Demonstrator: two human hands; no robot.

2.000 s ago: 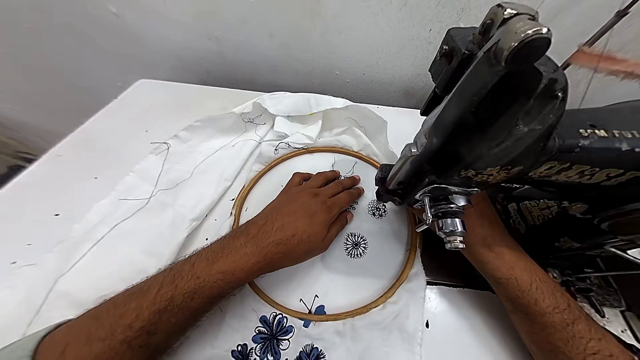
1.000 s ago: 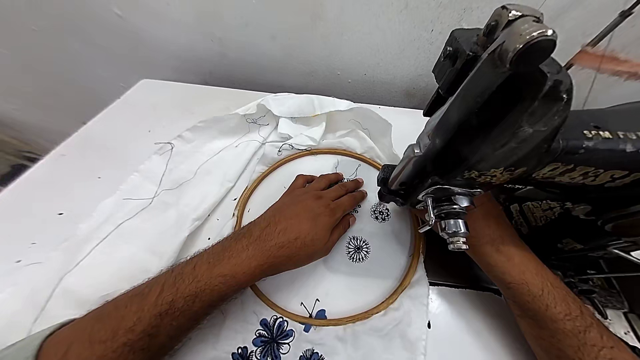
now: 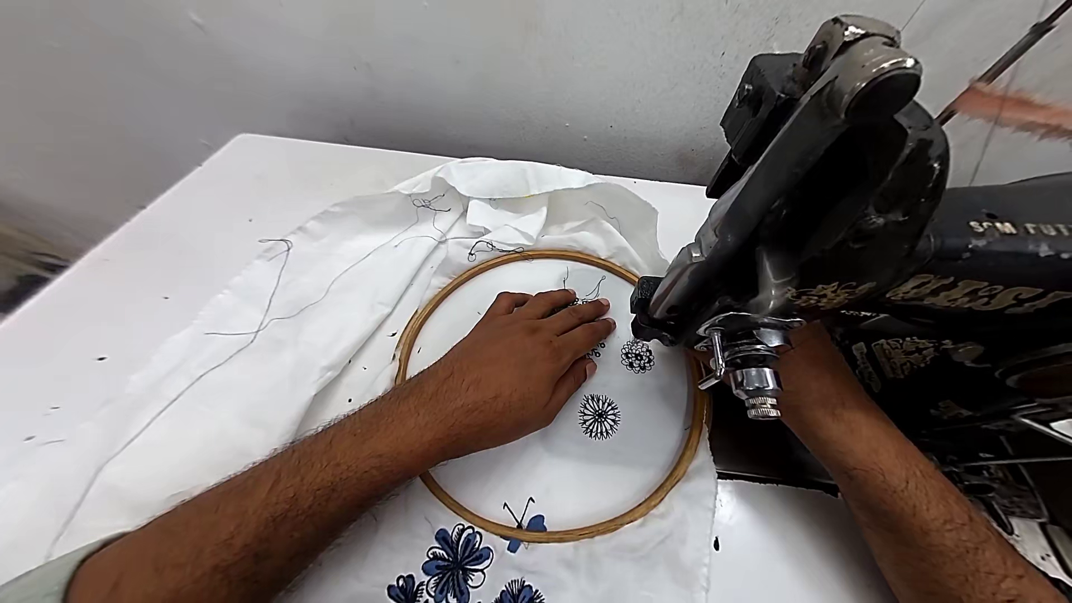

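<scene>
White cotton fabric [image 3: 276,394] is stretched in a round wooden embroidery hoop [image 3: 408,339]. My left hand [image 3: 532,360] lies palm down on the fabric inside the hoop, its fingers slightly apart and holding nothing. Right of its fingertips are a black stitched flower [image 3: 637,356] and, lower, a round black motif [image 3: 599,416]. My right hand [image 3: 806,368] reaches behind the head of a black sewing machine [image 3: 804,193]; its fingers are hidden. The needle area by the hoop's right rim is hidden too. Blue and black flowers [image 3: 457,563] and a blue butterfly [image 3: 528,529] lie at the hoop's lower edge.
The white table [image 3: 285,172] meets a grey wall [image 3: 502,75] at the back. Loose dark threads [image 3: 266,322] trail over the fabric on the left. The machine's chrome thread tensioner [image 3: 754,368] juts out beside my right wrist. An orange-pink cloth strip [image 3: 1013,109] hangs at the upper right.
</scene>
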